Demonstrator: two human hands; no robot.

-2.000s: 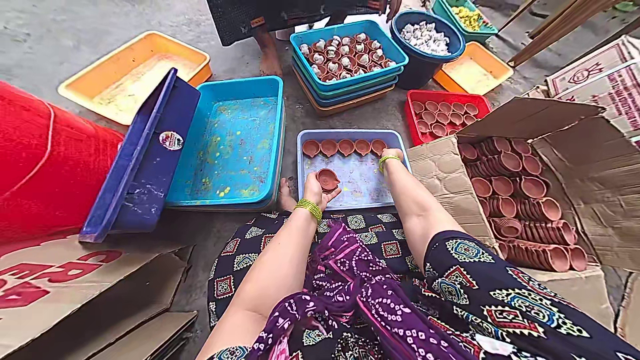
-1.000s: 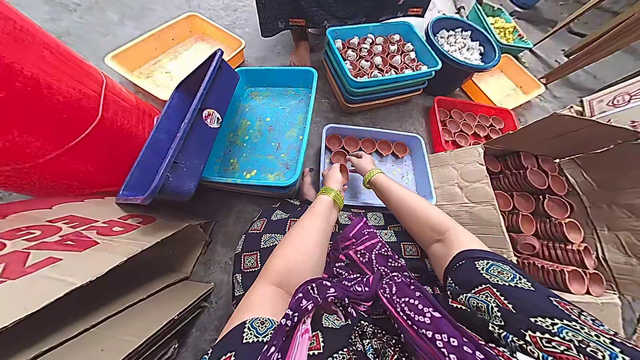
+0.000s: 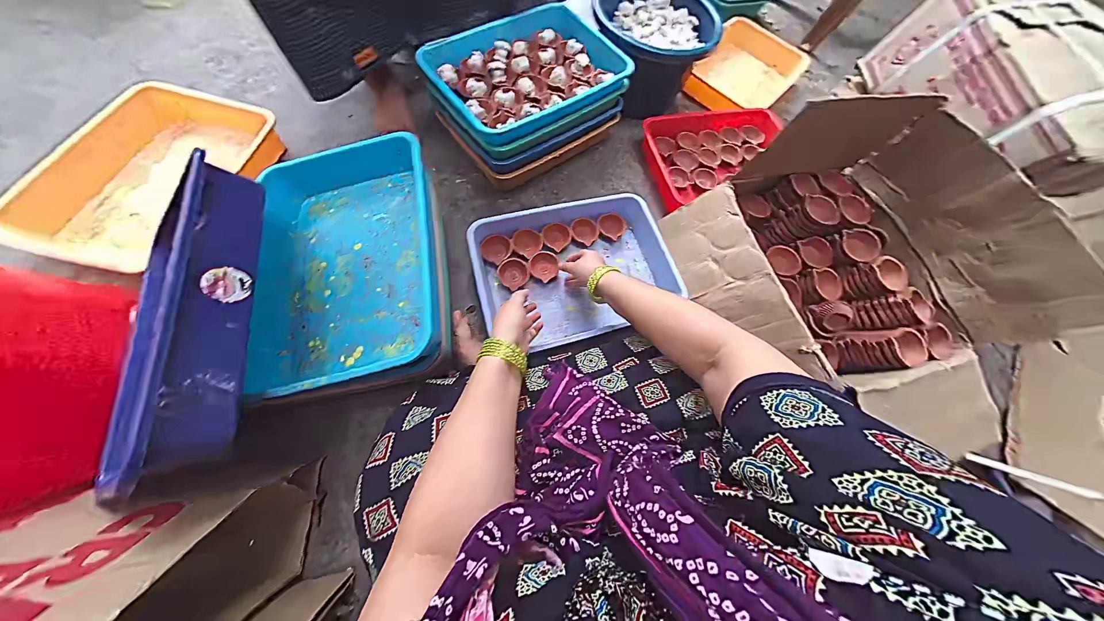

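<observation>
A light-blue plastic tray (image 3: 565,332) lies before my knees. Along its far side runs a row of clay lamps (image 3: 555,236), and two more stand in front at the left. My left hand (image 3: 517,321) is over the tray's near left part, fingers apart, with nothing in it. My right hand (image 3: 585,266) is beside the clay lamp (image 3: 543,266) of the front pair; whether its fingertips touch or hold anything is unclear. Stacked clay lamps (image 3: 880,341) fill the cardboard box (image 3: 716,259) at the right.
Blue trays (image 3: 345,276), a leaning purple tray (image 3: 194,336) and an orange tray (image 3: 52,164) are at left. Beyond are stacked trays of filled lamps (image 3: 524,78), a bucket (image 3: 660,65) and a red tray (image 3: 673,185) of lamps. A person's foot (image 3: 392,99) shows behind.
Two seconds ago my left hand held a lamp above the tray and only the far row stood there. Now two lamps stand in front of that row, and my hands have moved apart since one second ago.
</observation>
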